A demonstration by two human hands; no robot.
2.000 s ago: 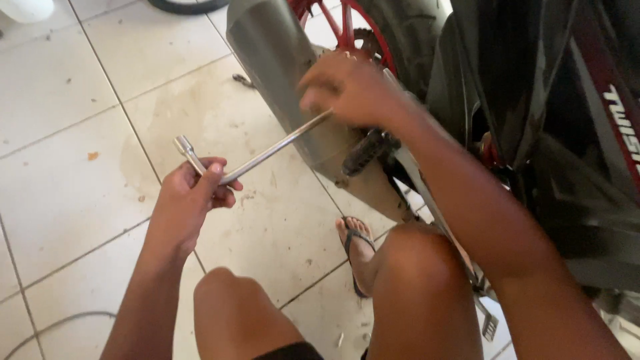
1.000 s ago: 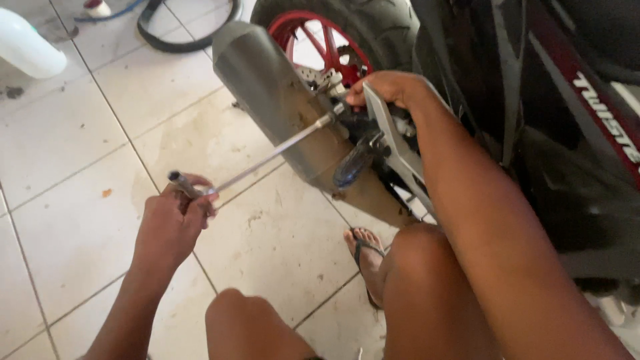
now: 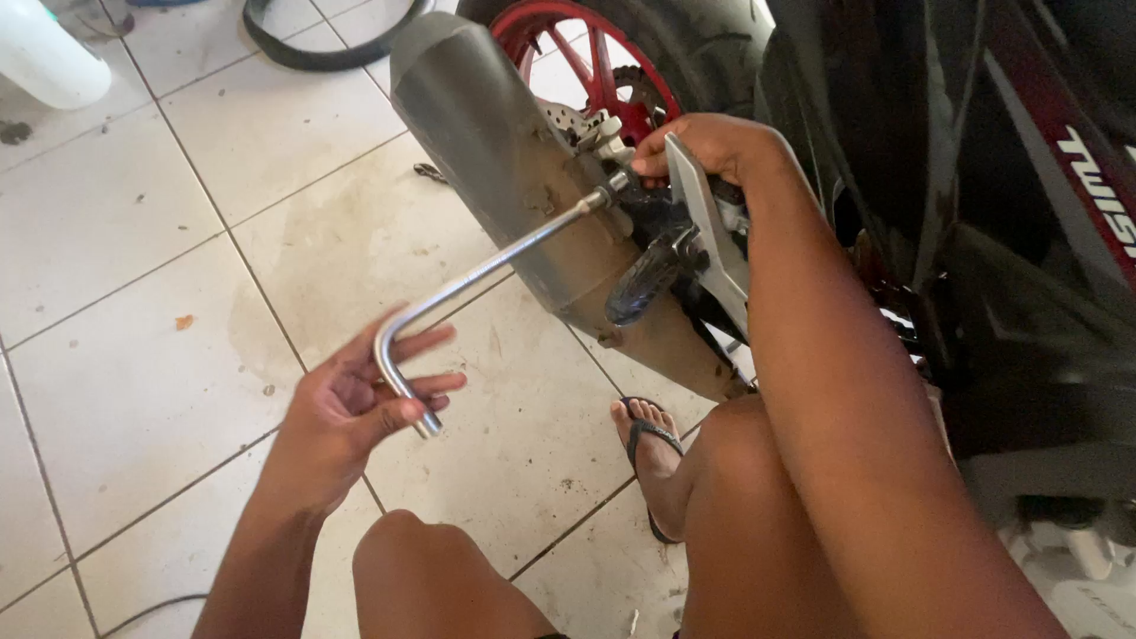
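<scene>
An L-shaped metal socket wrench (image 3: 497, 259) reaches from my left hand (image 3: 364, 399) to the exhaust bracket area of a motorcycle. My left hand is around the wrench's bent short end, thumb against it and fingers loosely spread. The socket end lies over the muffler (image 3: 524, 177), close to the fingertips of my right hand (image 3: 701, 151). That hand reaches behind the grey footrest bracket (image 3: 710, 231), by the rear brake caliper; what its fingers touch is partly hidden. Below the socket a black rubber footpeg (image 3: 643, 284) sticks out.
The red rear wheel (image 3: 603, 62) and its tyre stand beyond the muffler. A black rubber ring (image 3: 328, 55) and a white plastic container (image 3: 53, 53) are on the tiled floor. My sandalled foot (image 3: 652, 453) is below the exhaust. A thin cable (image 3: 155, 608) lies at lower left.
My right hand has gone from over the muffler to behind the footrest bracket. The wrench's short end, pointing up-left before, now points down-right, and my left fingers have loosened and spread.
</scene>
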